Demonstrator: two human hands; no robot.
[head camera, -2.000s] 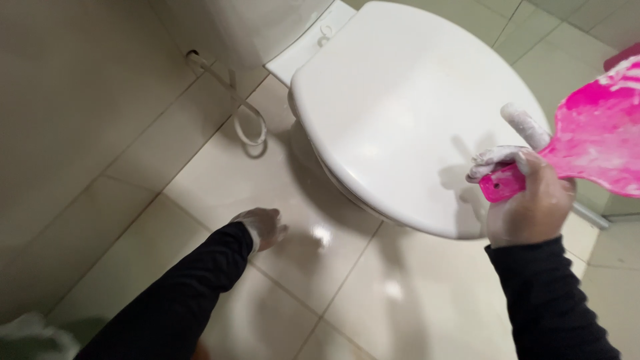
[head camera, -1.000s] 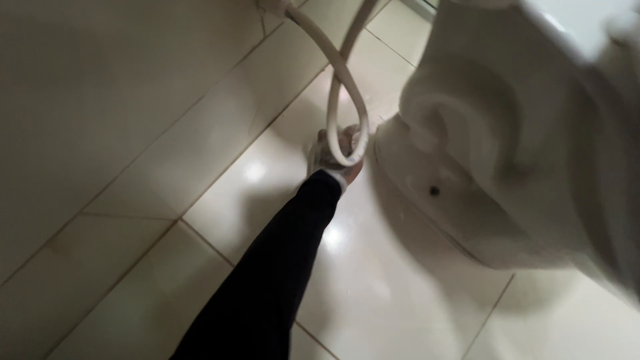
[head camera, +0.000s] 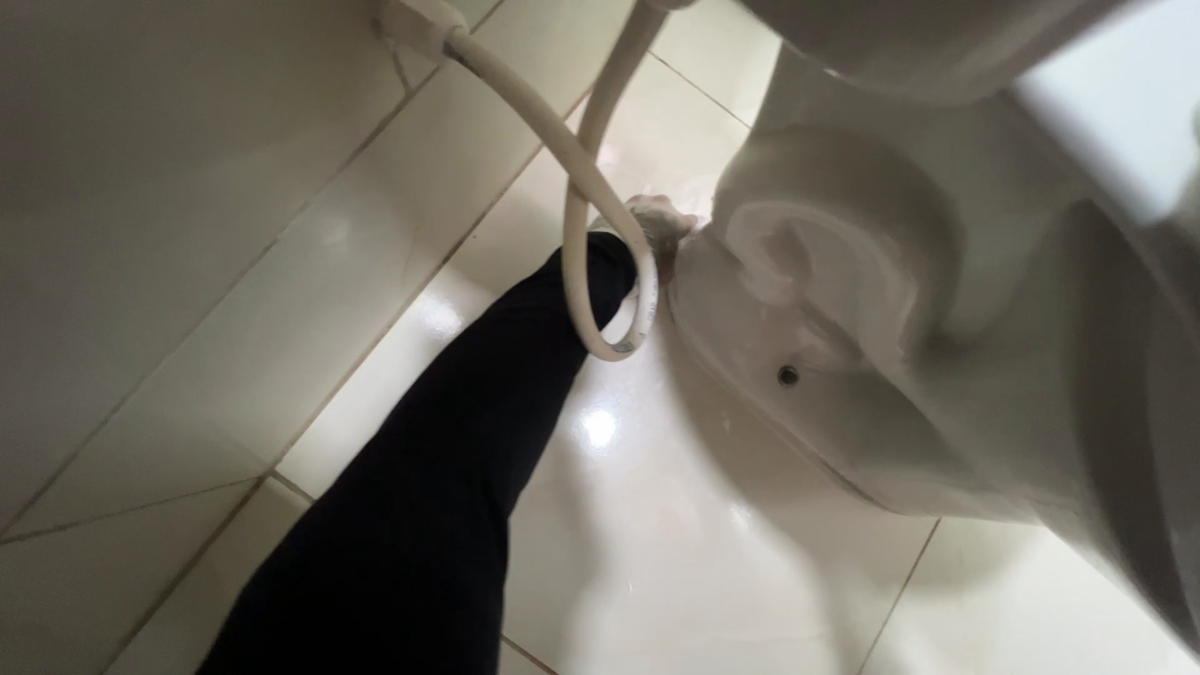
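My left hand reaches down near the floor, beside the rear of the white toilet's base. Its fingers are close to or against the foot of the base; whether they hold anything cannot be made out. White residue shows on the hand. A looped cream-coloured water hose hangs in front of my wrist and black sleeve, hiding part of them. My right hand is outside the picture.
The tiled wall rises on the left, with the hose's fitting on it at the top. Glossy floor tiles run between wall and toilet. The toilet's body fills the right side, with a small round hole low in its base.
The view has moved down and closer to the toilet's base. My left hand has gone from the open floor to behind the hose loop. My right hand with the pink tool has left the view.
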